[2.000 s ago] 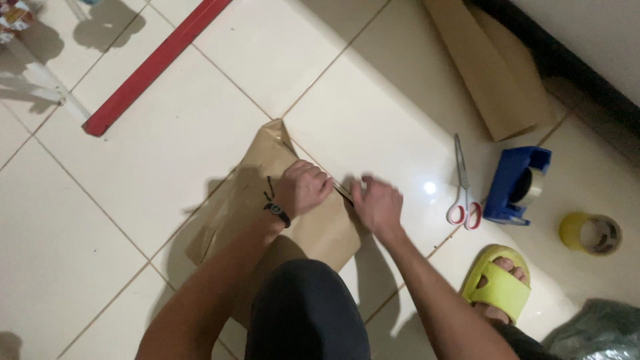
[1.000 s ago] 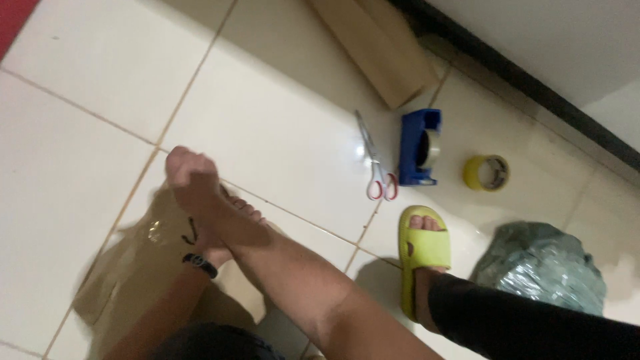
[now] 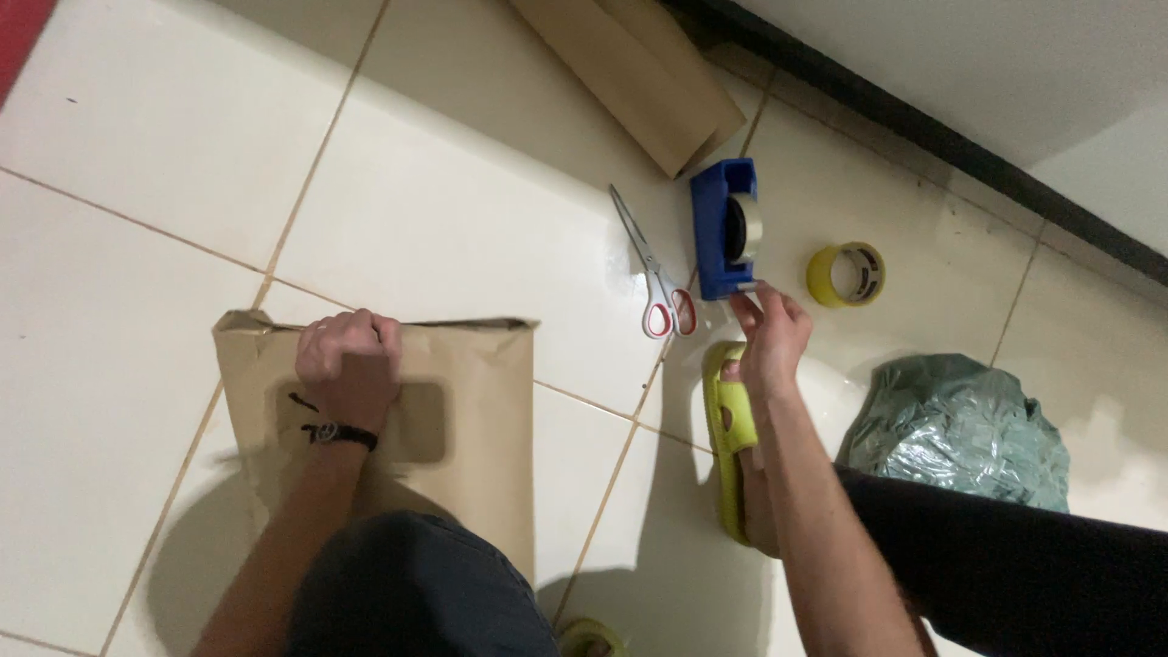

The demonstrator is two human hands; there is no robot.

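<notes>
A brown kraft paper package (image 3: 484,411) lies on the tiled floor, its top edge folded. My left hand (image 3: 351,351), with a black cord bracelet at the wrist, presses on that edge with its fingers curled over the fold. To the right, the fingertips of my right hand (image 3: 771,324) are at the lower end of a blue tape dispenser (image 3: 712,233), pinching the end of the clear tape. The dispenser holds a tape roll (image 3: 750,228). Scissors with white and red handles (image 3: 652,274) lie just left of it.
A yellow tape roll (image 3: 847,274) stands right of the dispenser. Folded brown paper (image 3: 630,82) lies beyond it, near the wall's dark skirting (image 3: 894,119). A crumpled green plastic bag (image 3: 958,438) is at the right. My foot wears a yellow-green slide (image 3: 727,438). A red object (image 3: 20,46) shows top left.
My right hand has moved from the package to the tape dispenser on the right. My left hand remains at the package's folded edge. The view has shifted to the right.
</notes>
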